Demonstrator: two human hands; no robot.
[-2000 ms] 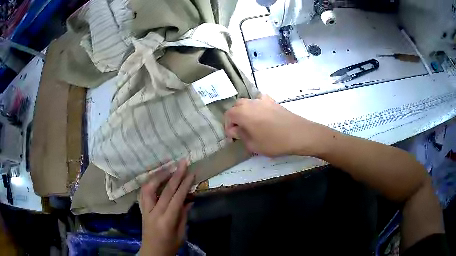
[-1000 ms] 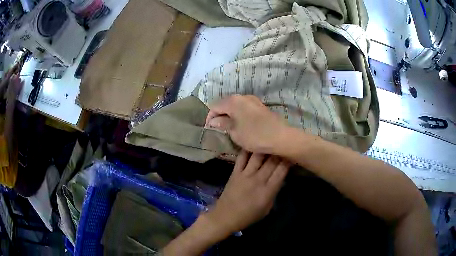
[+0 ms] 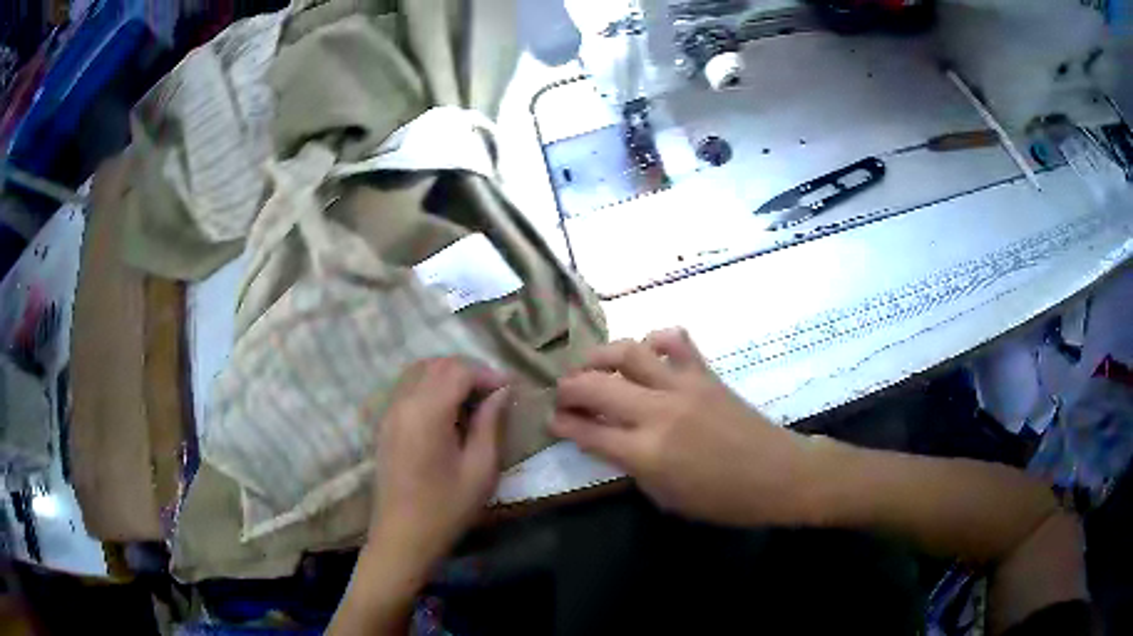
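A khaki garment [image 3: 360, 87] with striped lining [image 3: 311, 360] lies crumpled at the table's front left. A white label [image 3: 470, 271] shows inside its opening, partly covered by cloth. My left hand [image 3: 437, 435] grips the cloth at the lining's right edge, fingers bent. My right hand [image 3: 665, 429] pinches the garment's khaki edge just to the right, near the table's front edge. The fingertips are slightly blurred, and the cloth between them is partly hidden.
The machine's needle area [image 3: 640, 137] is behind the hands. Black thread snips [image 3: 826, 189] and a brown-handled tool [image 3: 963, 140] lie right of it. Printed scale lines [image 3: 919, 292] run along the front edge. Brown cardboard [image 3: 109, 373] lies at the left.
The view has swung back right from the garment's left end. My hands have separated and moved to the garment's right part; earlier my right hand was crossed over my left at the khaki end.
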